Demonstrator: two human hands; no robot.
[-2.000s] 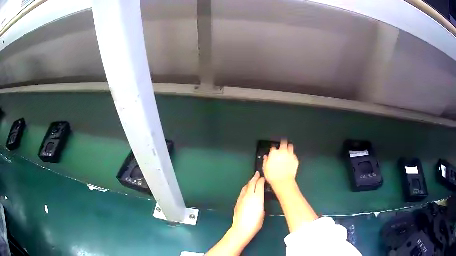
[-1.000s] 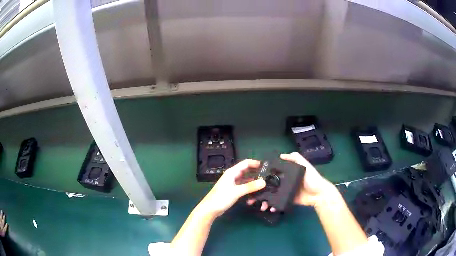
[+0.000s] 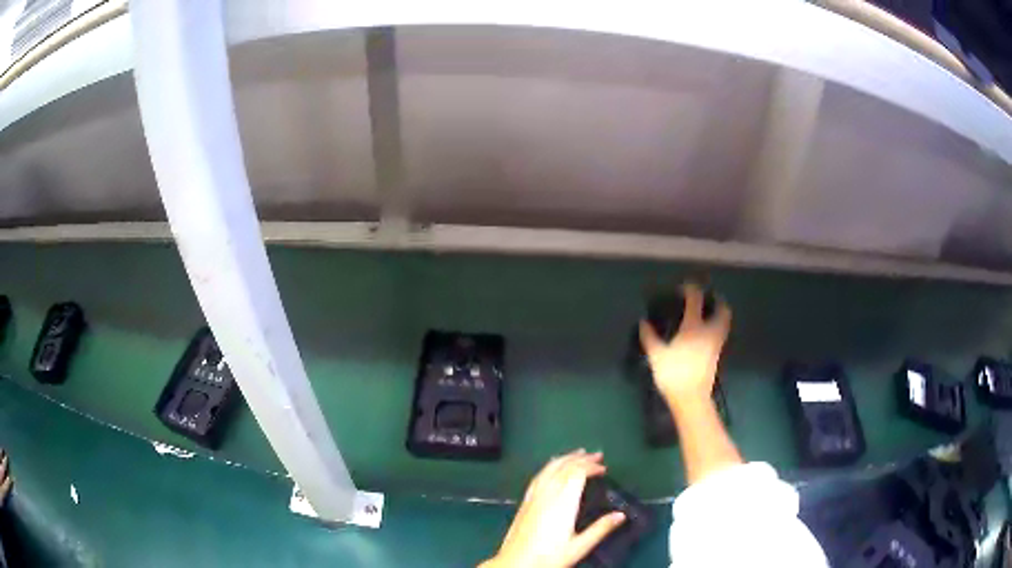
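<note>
My left hand (image 3: 555, 513) is at the bottom centre, with thumb and fingers around a black square plate (image 3: 621, 530) low over the bench edge. My right hand (image 3: 690, 346) is stretched out over a black oblong housing (image 3: 661, 411) on the green strip. Its fingers are spread around a dark, blurred piece (image 3: 668, 311) at the housing's far end, which looks like a plate. The hand hides most of the housing's middle, and I cannot tell if the piece is seated. Another housing (image 3: 455, 399) lies to the left, its square recess towards me.
More housings lie along the strip, one partly behind the white post (image 3: 228, 266) and one with a white label (image 3: 825, 416) at right. A pile of black plates (image 3: 888, 544) is at the lower right. A grey panel with a pale rail (image 3: 555, 242) runs behind the strip.
My hands have parted from the black plate they held together. My right hand has moved forward to the housing; my left has moved lower with a plate. The view has shifted slightly.
</note>
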